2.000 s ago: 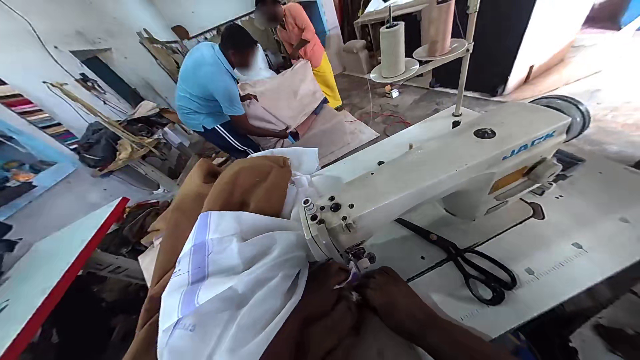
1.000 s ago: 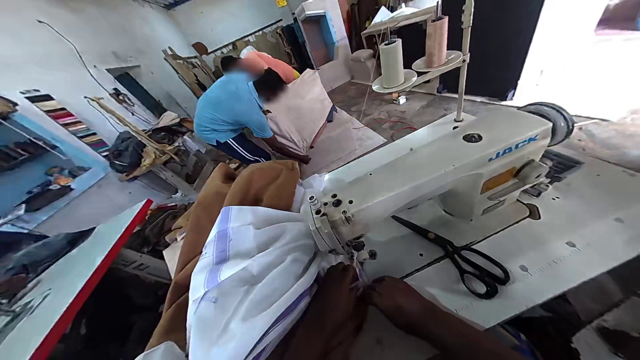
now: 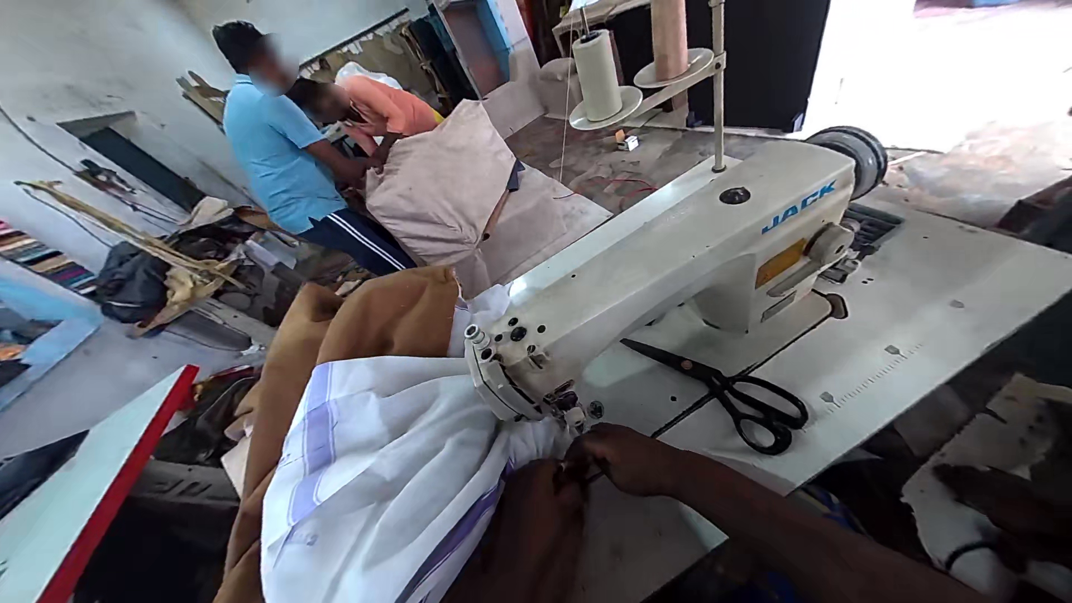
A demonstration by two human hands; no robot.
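White cloth with purple stripes [image 3: 377, 452] is bunched at the needle end of a Jack sewing machine [image 3: 670, 243] and hangs over its left side. Close in front of the presser foot, my left hand [image 3: 544, 502] grips the gathered cloth edge. My right hand [image 3: 624, 459] is beside it with curled fingers touching the same spot; what it pinches is hidden. Brown fabric [image 3: 389, 322] lies behind the white cloth. Black-handled scissors [image 3: 724, 385] rest on the machine bed, right of the needle.
Thread cones [image 3: 598, 79] stand on a holder behind the machine. Two people handle a pale beige sheet [image 3: 444, 184] beyond it. A red-edged table [image 3: 117, 494] is at the left, and a black bag [image 3: 132, 280] lies farther back.
The person in blue has gone from bending low to standing more upright, and the beige sheet is lifted. My hands remain near the needle.
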